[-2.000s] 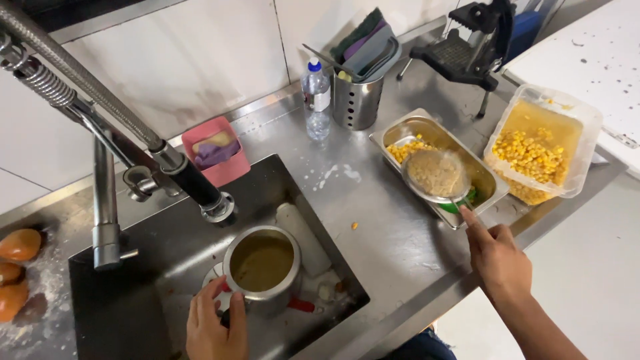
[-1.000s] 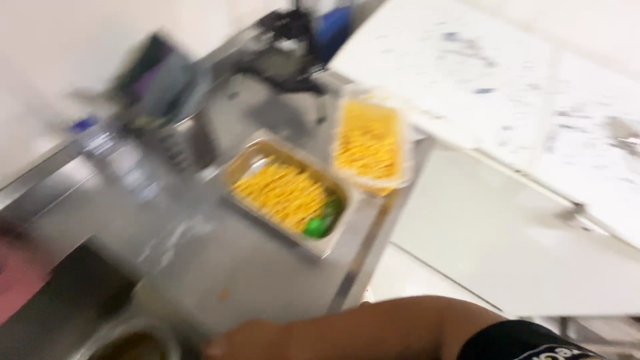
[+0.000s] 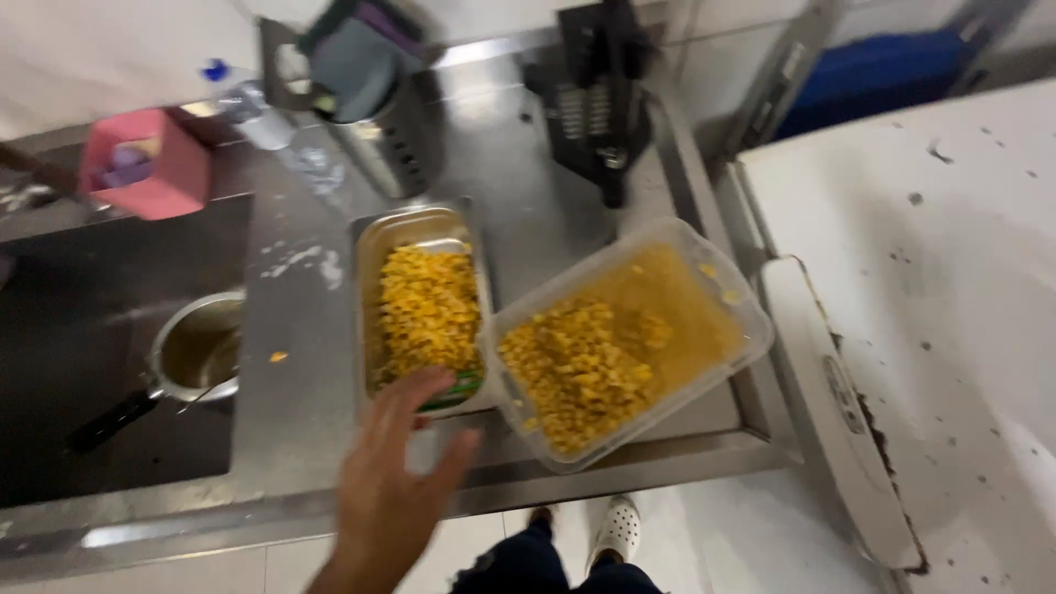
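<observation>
My left hand (image 3: 400, 474) reaches up from the bottom with its fingers and thumb apart, holding nothing. Its fingertips are over the near end of a steel food pan (image 3: 365, 313), close to a green object (image 3: 452, 391) lying there. Corn kernels (image 3: 429, 305) fill much of that pan. Against its right side, a translucent plastic tub (image 3: 747, 318) holds more corn in yellowish liquid. A metal pot (image 3: 162, 355) with liquid stands in the sink at left, a black handle (image 3: 111, 422) beside it; blur hides whether the strainer is inside. My right hand is out of view.
Behind the pan stand a perforated steel utensil holder (image 3: 384, 148), a plastic bottle (image 3: 262, 120) and a black metal device (image 3: 590, 107). A pink container (image 3: 169, 169) sits behind the sink (image 3: 107, 330). A white surface (image 3: 932, 272) is at right; a stray kernel (image 3: 279, 357) lies on the counter.
Two seconds ago my right hand held a filled strainer over the pan and my left touched the pot. Now my left hand is by the pan, which holds more corn. The view has swung right.
</observation>
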